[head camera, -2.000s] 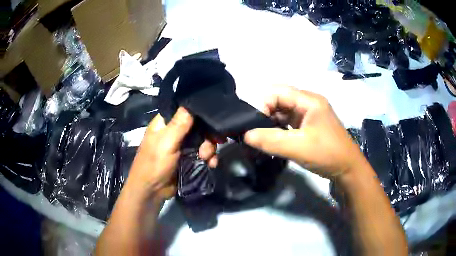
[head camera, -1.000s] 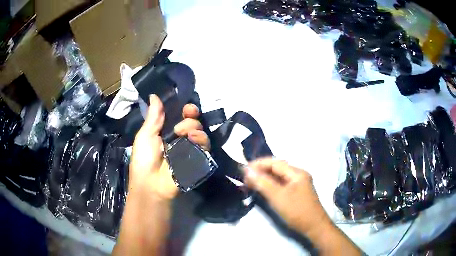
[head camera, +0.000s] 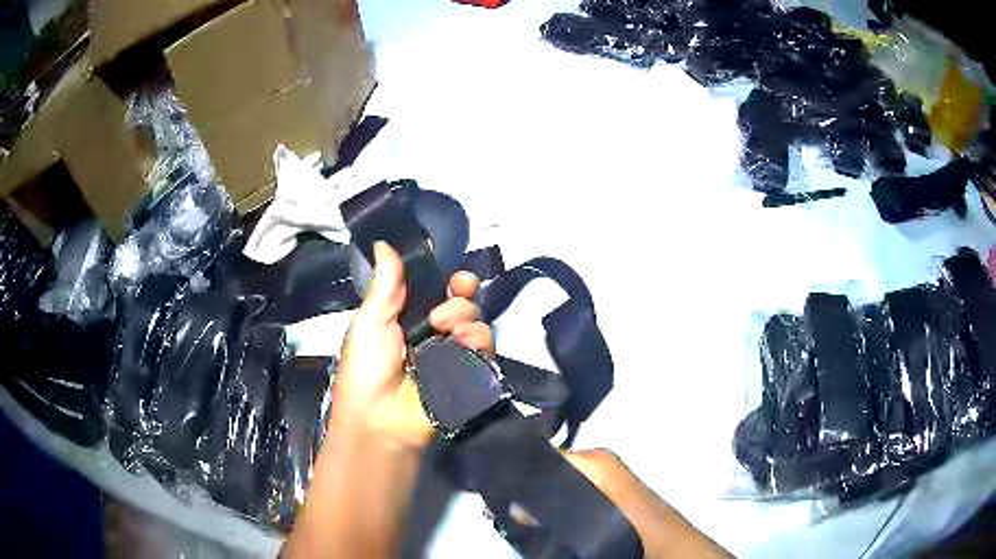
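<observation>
My left hand (head camera: 382, 360) grips a coiled bundle of black webbing strap (head camera: 421, 251), with the thumb on its near side and the fingers curled over it. A flat dark buckle (head camera: 459, 384) with a shiny metal edge lies against the palm. A wide length of strap runs from the buckle down to the right. A loose loop of strap (head camera: 584, 328) stands out to the right of the bundle. My right hand (head camera: 595, 470) is low in the picture, mostly hidden behind the strap; its fingers cannot be made out.
Bagged strap packs stand in rows at left (head camera: 197, 371) and right (head camera: 874, 382). A brown cardboard box (head camera: 273, 98), clear plastic wrap (head camera: 175, 218) and a white glove (head camera: 295, 205) are at upper left. A heap of bagged black parts (head camera: 786, 76) and a loose black bundle (head camera: 923, 194) are at upper right.
The strap was bunched between both hands; now my left hand alone holds the bundle with the buckle showing. My right hand has moved down, behind the strap. The loose loop has spread to the right.
</observation>
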